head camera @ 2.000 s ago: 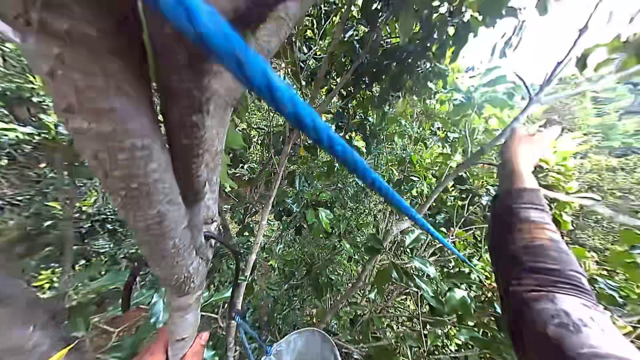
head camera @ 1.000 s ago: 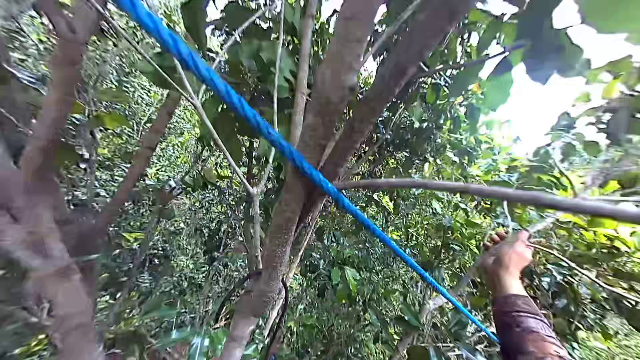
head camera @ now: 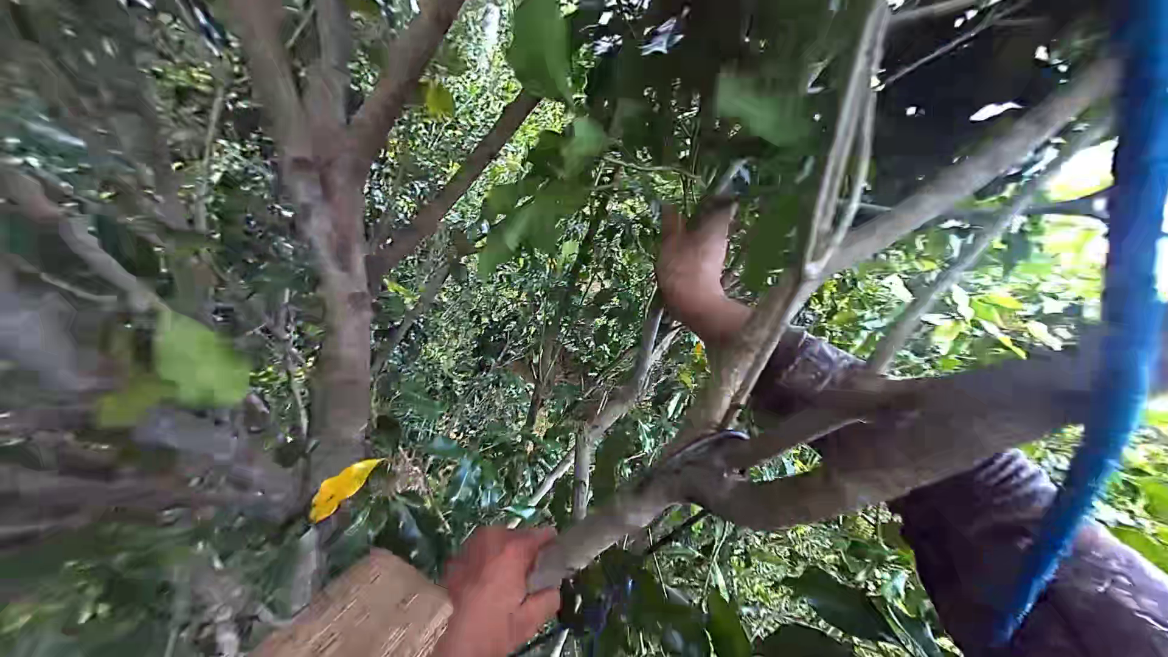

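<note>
My left hand (head camera: 497,589), low in the middle with a light brown sleeve (head camera: 370,610) beside it, grips the lower end of a tree limb (head camera: 620,520). Higher up and to the right, my right hand (head camera: 698,274) reaches behind a forked branch (head camera: 766,338) among leaves. Its fingers are raised and partly hidden; what they touch cannot be told. The dark sleeve (head camera: 949,520) of that arm passes behind a thick branch (head camera: 912,438). A blue rope (head camera: 1118,301) hangs down the right side, in front of the dark sleeve. A dark curved thing (head camera: 712,440) rests at the fork.
A forked trunk (head camera: 338,274) stands at the left, with a thin branch (head camera: 456,182) slanting off it. Leafy branches surround both arms. One yellow leaf (head camera: 342,490) is near the light sleeve. A pale limb (head camera: 985,164) runs to the upper right.
The view has swung strongly. My right hand was stretched out at the far right beside a branch and is now behind the forked branch. The blue rope crossed diagonally before and now hangs at the right.
</note>
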